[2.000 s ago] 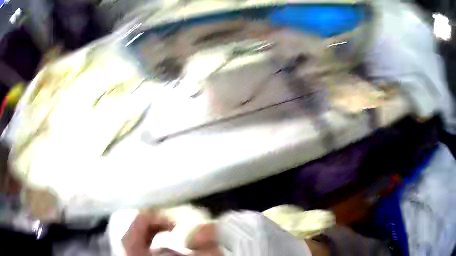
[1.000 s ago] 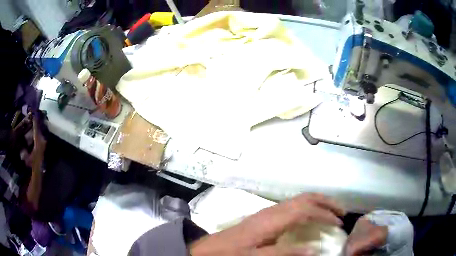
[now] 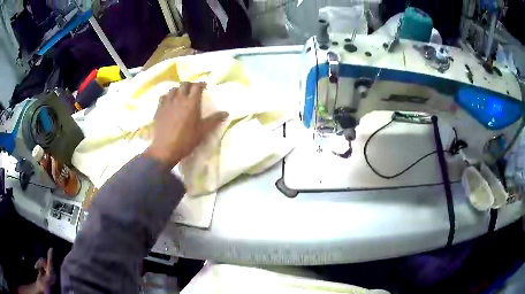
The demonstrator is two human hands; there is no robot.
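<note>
A cream garment piece lies in loose folds on the pale machine table, left of the sewing machine's needle area. My bare left hand comes in from the lower left in a grey sleeve and rests palm down on top of the cloth, thumb spread to the right. No cloth shows pinched between thumb and fingers. My right hand is out of the picture. The sewing machine stands on the right, its needle area in lamp glare. More pale cloth lies below the table's front edge.
A bottle and a second machine stand at the left. A black cable loops on the machine bed. A black strap and two cream oval shapes are at the right. Another person's hand shows at the lower left.
The view has swung right. My left hand has left the small cream piece near the lap and reached up onto the garment. My gloved right hand has gone out of view.
</note>
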